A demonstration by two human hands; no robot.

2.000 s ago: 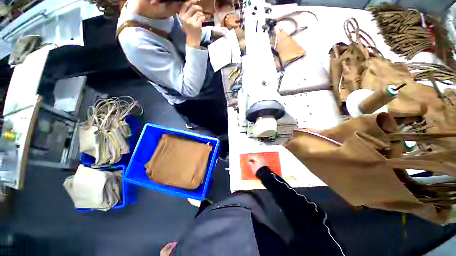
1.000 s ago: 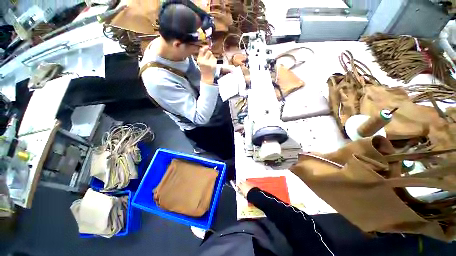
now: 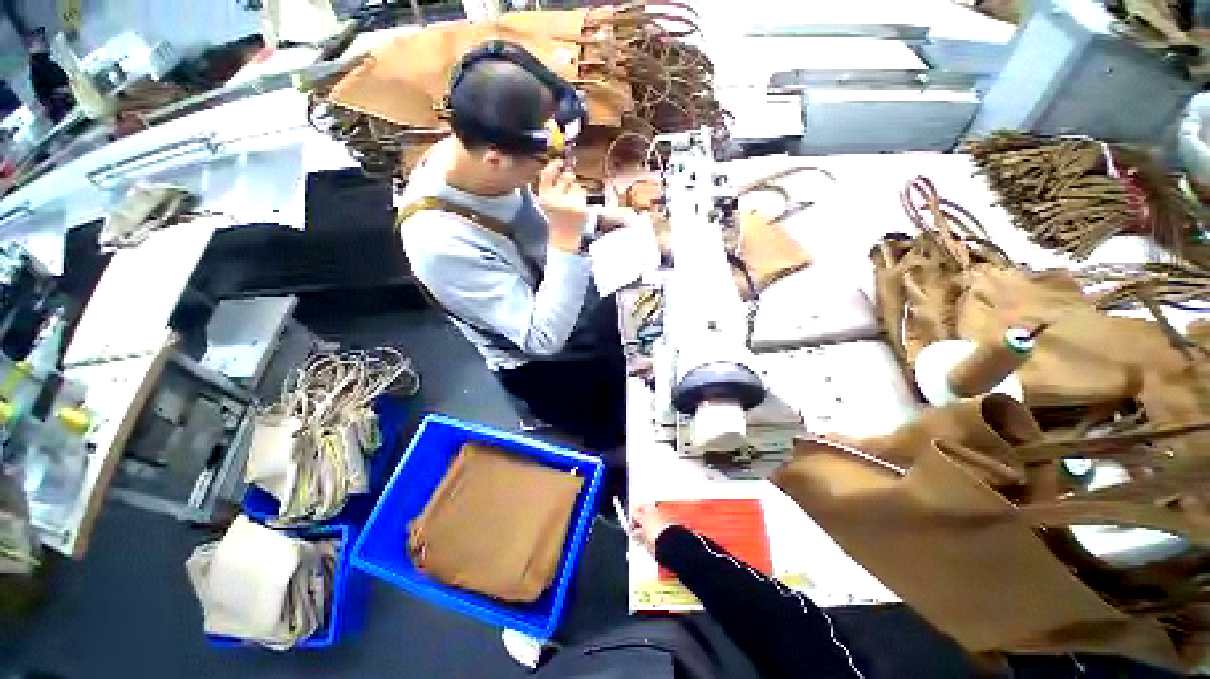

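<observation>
My right hand (image 3: 650, 525), in a black sleeve, rests at the white table's left edge, beside a flat red-orange sheet (image 3: 717, 533). A thin pale thing shows at its fingertips; I cannot tell if it is a finger or something held. My left hand is not in view. A white sewing machine (image 3: 703, 292) with a black handwheel (image 3: 718, 386) stands just beyond the sheet. A large brown bag panel (image 3: 929, 531) lies over the table to the right.
A person (image 3: 498, 265) in a light grey top sits left of the machine. A blue crate (image 3: 376, 531) with folded brown pieces (image 3: 498, 523) stands on the floor, beside cream bags (image 3: 312, 458) in blue crates. A brown thread cone (image 3: 985, 364), brown bags (image 3: 1035, 318) and strap bundles (image 3: 1062, 192) lie right.
My right hand has moved left off the red-orange sheet to the table edge. My left hand, partly seen at the bottom earlier, is out of view. The view has tilted up.
</observation>
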